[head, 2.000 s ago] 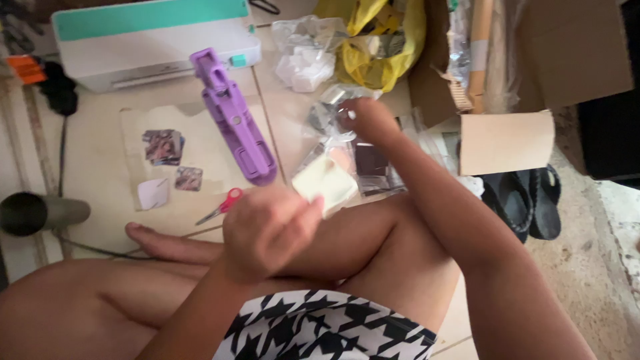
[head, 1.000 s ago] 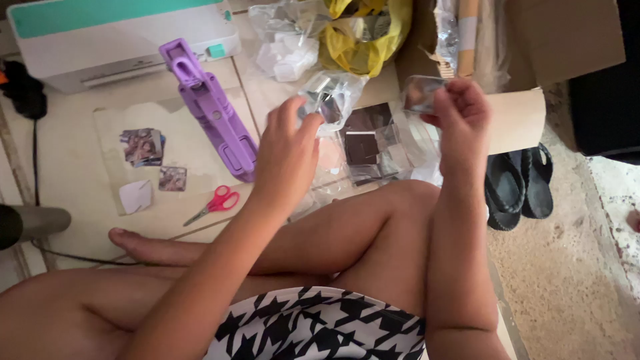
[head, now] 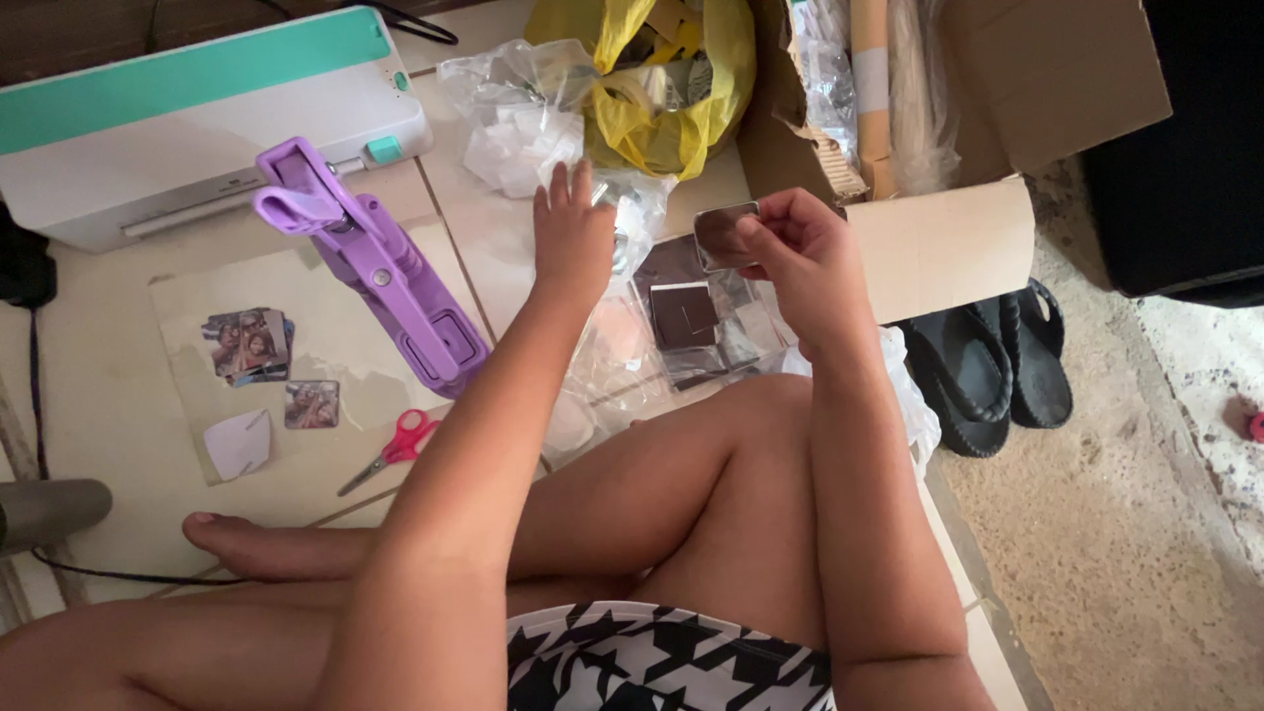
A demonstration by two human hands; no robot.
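My right hand (head: 805, 257) pinches a small square metal plate (head: 726, 237) with rounded corners between thumb and fingers. My left hand (head: 576, 232) lies over a clear plastic bag (head: 642, 212) with shiny pieces in it, its fingers pointing away; whether it grips anything is hidden. Dark square sheets (head: 681, 318) in clear plastic lie below my right hand. A purple hand press (head: 380, 276) stands to the left. Beyond it lie a stack of small photo prints (head: 247, 344), a single square photo piece (head: 311, 405), a white paper piece (head: 238, 445) and pink-handled scissors (head: 400, 449).
A white and green laminator (head: 207, 128) stands at the back left. A clear bag of white pieces (head: 523, 138), a yellow plastic bag (head: 726, 99) and an open cardboard box (head: 938, 237) line the back. Black flip-flops (head: 958, 375) are at the right. My crossed legs are in front.
My right hand came away from the plastic bag to the right with the plate. My left hand, which held a pale square two seconds ago, has moved to the bag. The square is no longer seen in it.
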